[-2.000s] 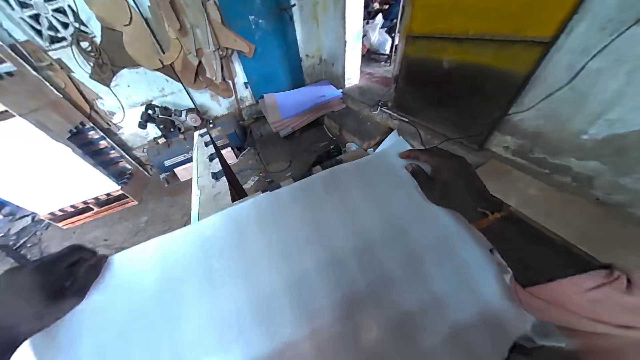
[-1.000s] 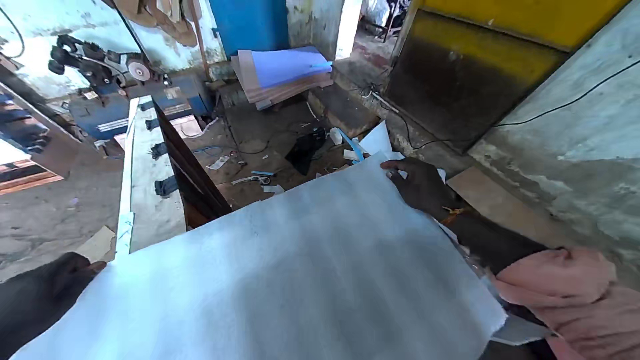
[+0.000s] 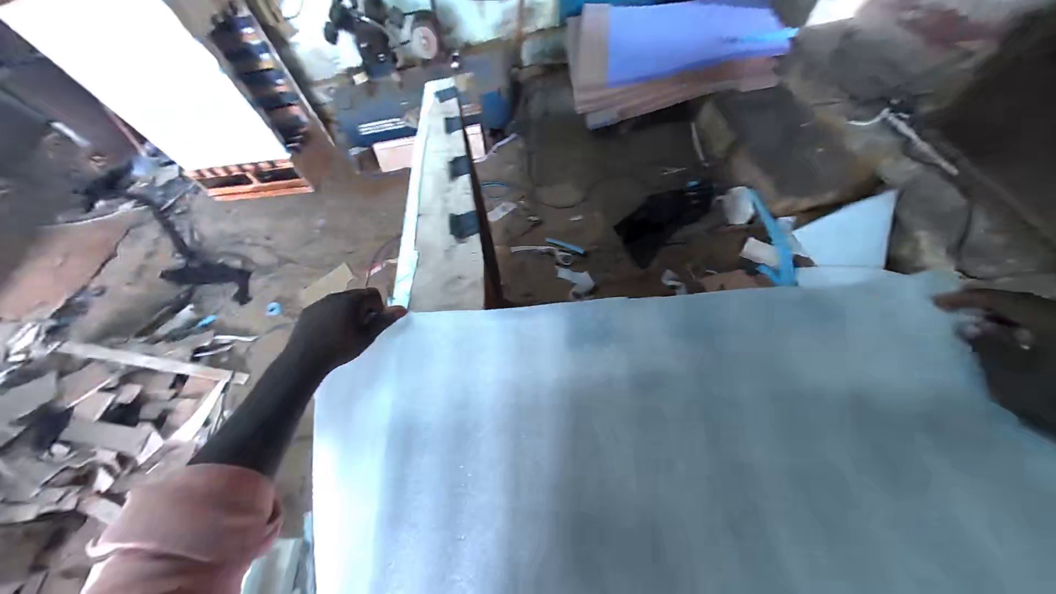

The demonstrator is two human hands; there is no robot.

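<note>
A large, pale bluish-white sheet (image 3: 660, 437) fills the lower right of the head view. My left hand (image 3: 351, 326) pinches its upper left corner between thumb and fingers. At the far right, my right hand (image 3: 1002, 330) is at the sheet's upper right corner, blurred, with its fingertips along the edge. Just beyond the far edge of the sheet runs a long, narrow pale board (image 3: 445, 190) with several black clips on it. The sheet's lower part runs out of view.
Scraps of board (image 3: 115, 421) lie heaped at the left. A stack of large sheets (image 3: 685, 49) with a violet top lies at the back. A black cloth or bag (image 3: 664, 219), a blue strip (image 3: 771, 235) and a white offcut (image 3: 850, 231) lie on the littered floor. A bright white panel (image 3: 157, 82) stands upper left.
The view has swung left and down. My left hand, at the left edge of the earlier frames, now shows with its forearm and sleeve. Both hands have stayed at the sheet's corners.
</note>
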